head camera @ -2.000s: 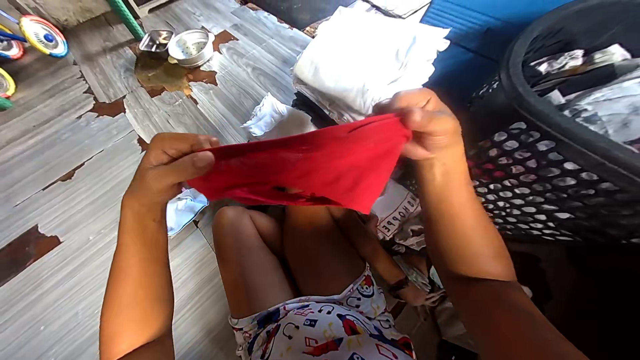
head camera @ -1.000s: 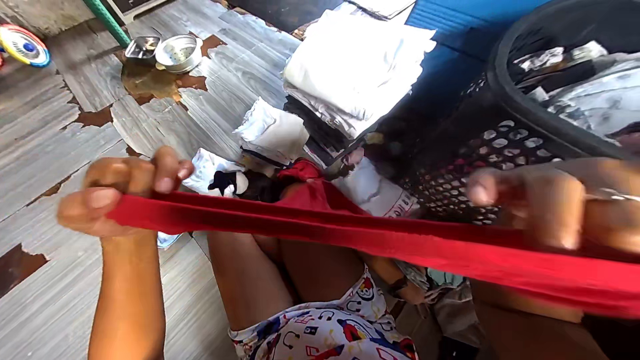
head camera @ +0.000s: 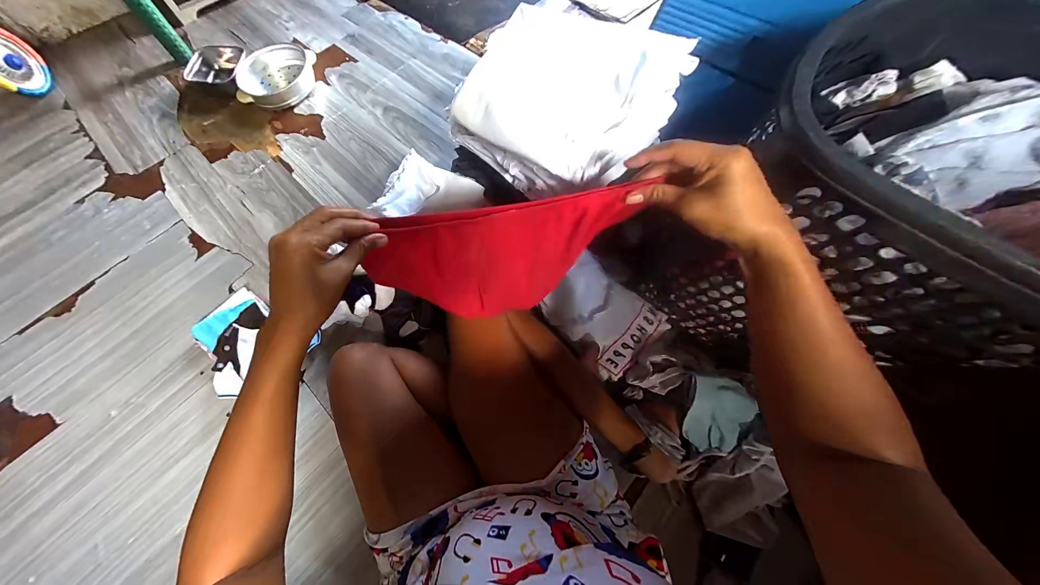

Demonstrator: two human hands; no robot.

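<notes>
A red cloth garment (head camera: pixel 487 252) hangs stretched between my two hands, above my bent legs; its top edge is nearly straight and its lower edge sags. My left hand (head camera: pixel 321 260) pinches its left end between thumb and fingers. My right hand (head camera: pixel 703 195) grips the other end the same way, near the black laundry basket. Beyond the garment lies a stack of folded white cloths (head camera: pixel 569 89), with a loose white cloth (head camera: pixel 426 187) at its left. Small blue, white and black clothes (head camera: pixel 236 337) lie on the floor beside my left forearm.
A perforated black laundry basket (head camera: pixel 918 219) holding clothes stands at right. Loose clothes, a printed white bag (head camera: pixel 601 317) and a pale green cloth (head camera: pixel 719 413) lie below it. A metal strainer (head camera: pixel 276 77) and a small metal tray (head camera: pixel 214 63) sit on the torn floor covering (head camera: pixel 122 268).
The red garment was pulled into a long, narrow band one second ago; now it is less stretched and hangs wider. My hands have come closer together, my right hand moving back leftward.
</notes>
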